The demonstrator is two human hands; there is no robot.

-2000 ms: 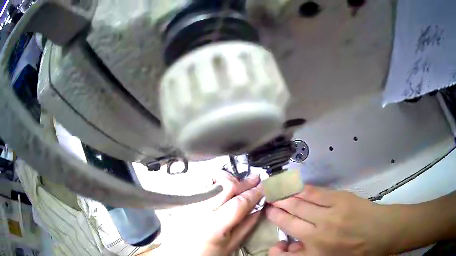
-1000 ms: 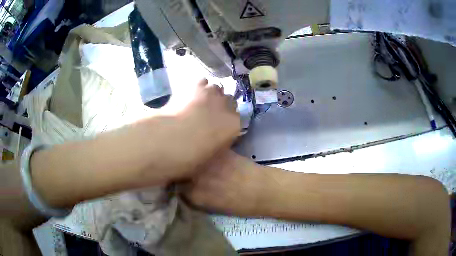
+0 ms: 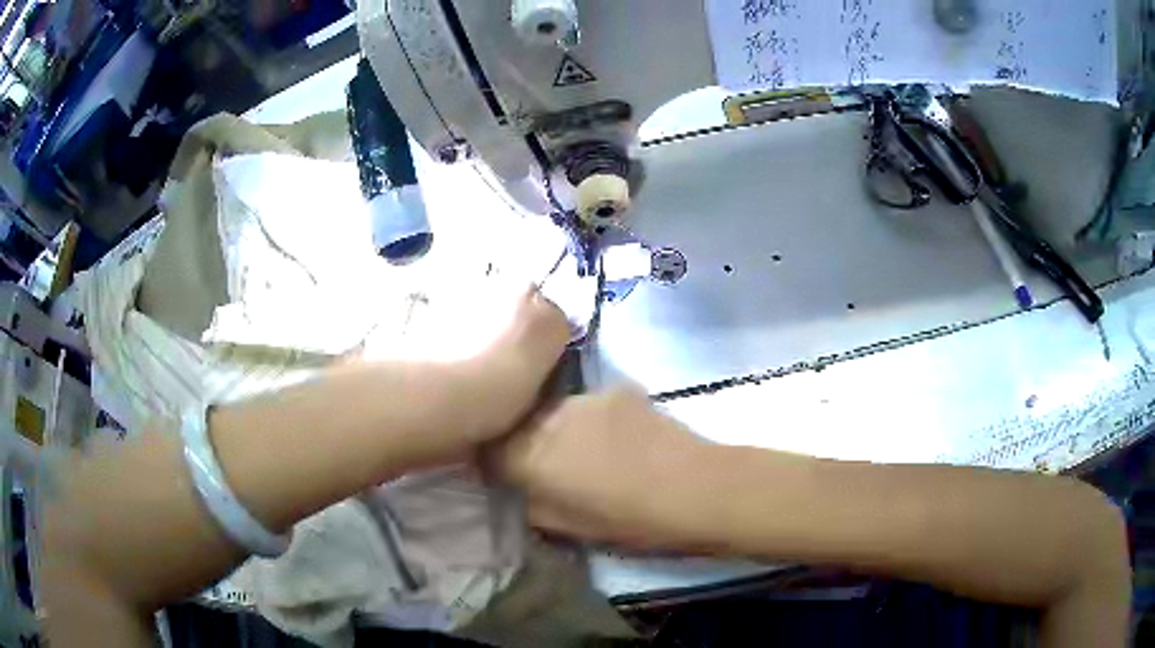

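Observation:
A khaki garment [image 3: 190,281] with thin white striped cloth [image 3: 139,361] lies bunched at the left; more beige cloth [image 3: 450,538] hangs over the front edge under my wrists. My left hand [image 3: 513,361] is blurred on the cloth just left of and in front of the needle [image 3: 585,260]; its fingertips are lost in glare. My right hand [image 3: 589,443] is closed on the cloth below and beside my left hand, its fingers mostly hidden. A narrow dark strip of cloth shows between the hands and the needle area.
The machine head [image 3: 469,82] stands above, with a dark lamp [image 3: 384,165] left of it. Black-handled scissors [image 3: 902,165] and a white pen [image 3: 1001,247] lie at the right under a handwritten paper note [image 3: 874,44]. A silver disc [image 3: 668,263] sits on the bed.
My view has drawn back from the machine head. My hands, side by side at the needle earlier, are now nearer the front edge, wrists close together, with more of both arms showing.

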